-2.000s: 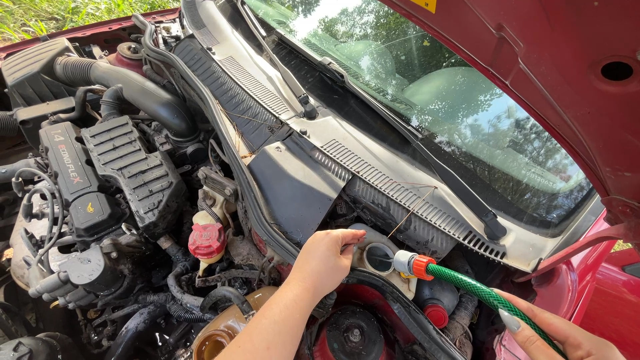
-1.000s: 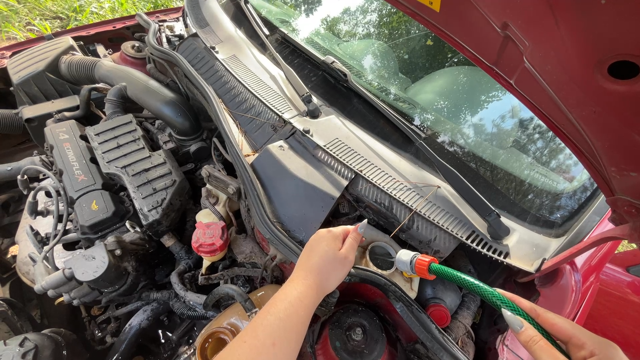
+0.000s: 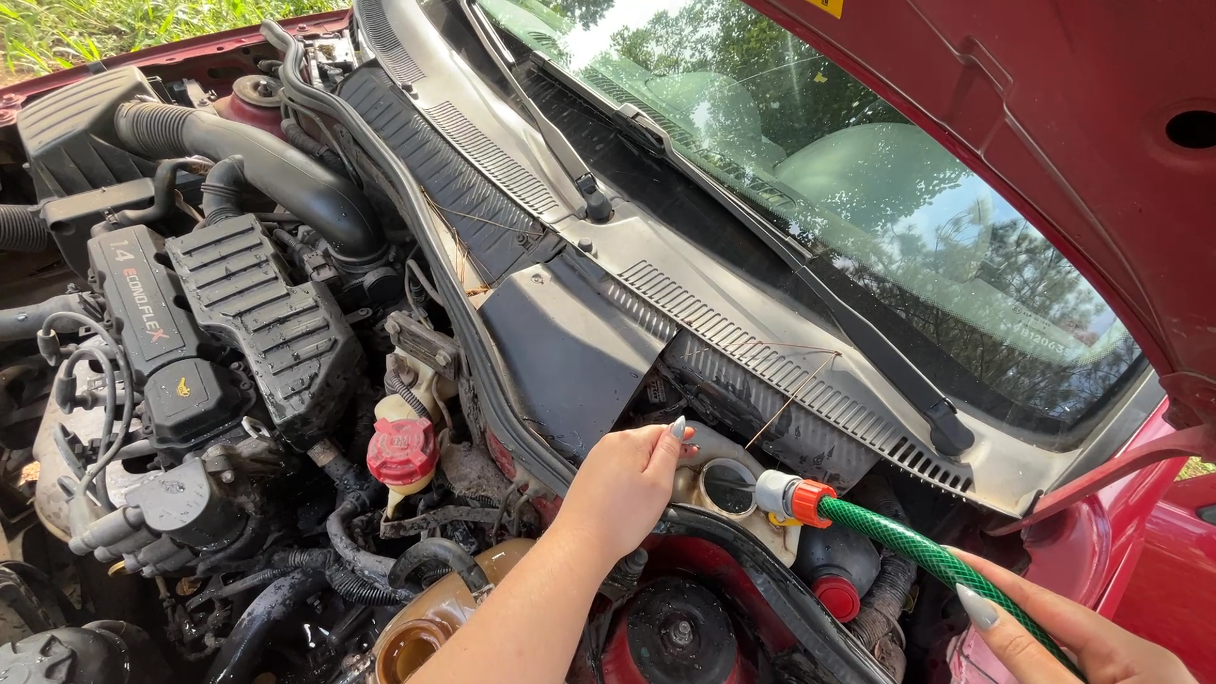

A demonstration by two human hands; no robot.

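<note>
My left hand (image 3: pixel 627 484) rests at the near left side of a pale plastic reservoir (image 3: pixel 781 540) in the cowl recess. Its thumb points up and its other fingers are curled, mostly hidden, so what they hold cannot be told. Just right of it is the reservoir's round open neck (image 3: pixel 729 487). My right hand (image 3: pixel 1064 627), at the lower right, grips a green garden hose (image 3: pixel 912 541). The hose's grey and orange connector (image 3: pixel 796 499) points at the neck, where a thin stream of water seems to enter.
A dark bottle with a red cap (image 3: pixel 837 597) stands below the hose. To the left are a red-capped reservoir (image 3: pixel 403 451), the engine cover (image 3: pixel 147 313) and an amber tank (image 3: pixel 418 646). Wiper arms (image 3: pixel 855 332) lie above, under the raised red hood (image 3: pixel 1045 114).
My left hand has turned slightly, and its thumb now points up beside the neck. The hose connector stays by the neck, with my right hand still on the hose.
</note>
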